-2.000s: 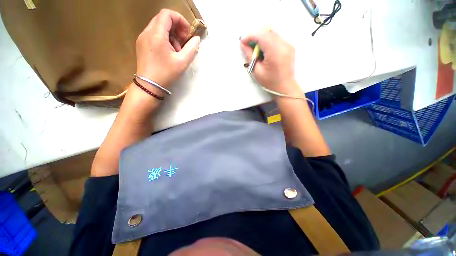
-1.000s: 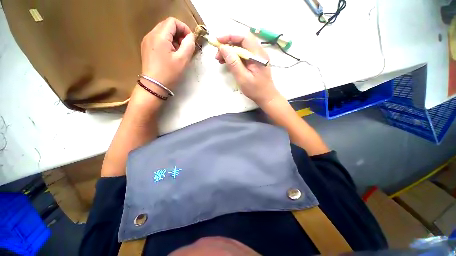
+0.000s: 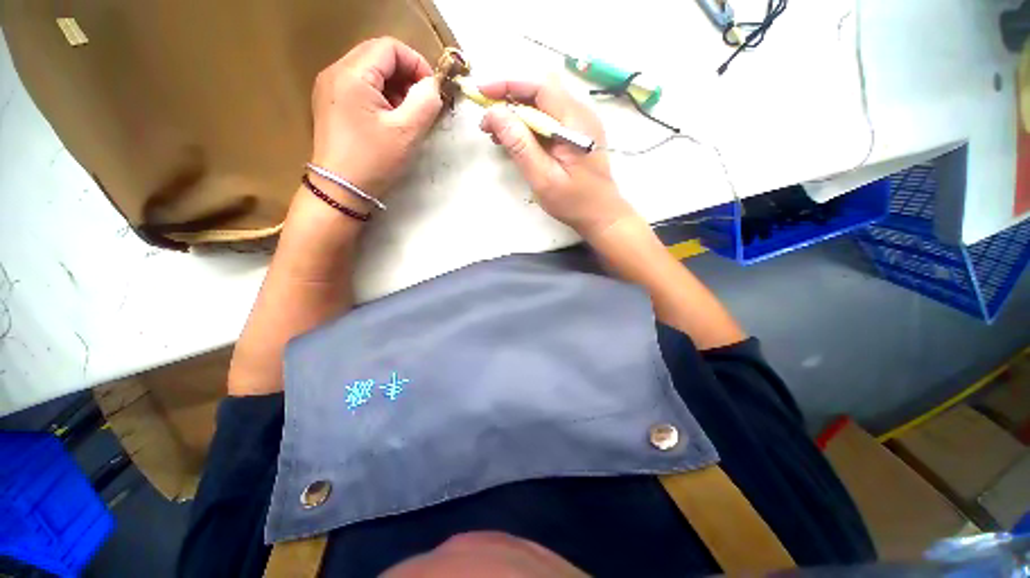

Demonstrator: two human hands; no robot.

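The brown bag body (image 3: 215,102) lies on the white table at the upper left, with a small pale label (image 3: 72,32). My left hand (image 3: 378,102) pinches the small brown strap tab (image 3: 450,68) at the bag's corner. My right hand (image 3: 553,152) holds the cream-yellow thread burner pen (image 3: 531,119) like a pencil. Its front end points left at the tab and seems to meet it; the exact contact is too small to tell. A thin pale cord (image 3: 666,146) runs from its rear end to the right.
The green-handled awl or screwdriver (image 3: 616,79) lies beyond my right hand. Thread snips with a black cord loop (image 3: 759,25) lie at the top right. Thread scraps lie on the white table (image 3: 147,305). Blue crates (image 3: 808,226) stand below its right edge.
My right hand first held the green-handled tool and now holds the yellow pen at the tab; the green tool lies on the table. My left hand stays at the tab. Little differs over the last second.
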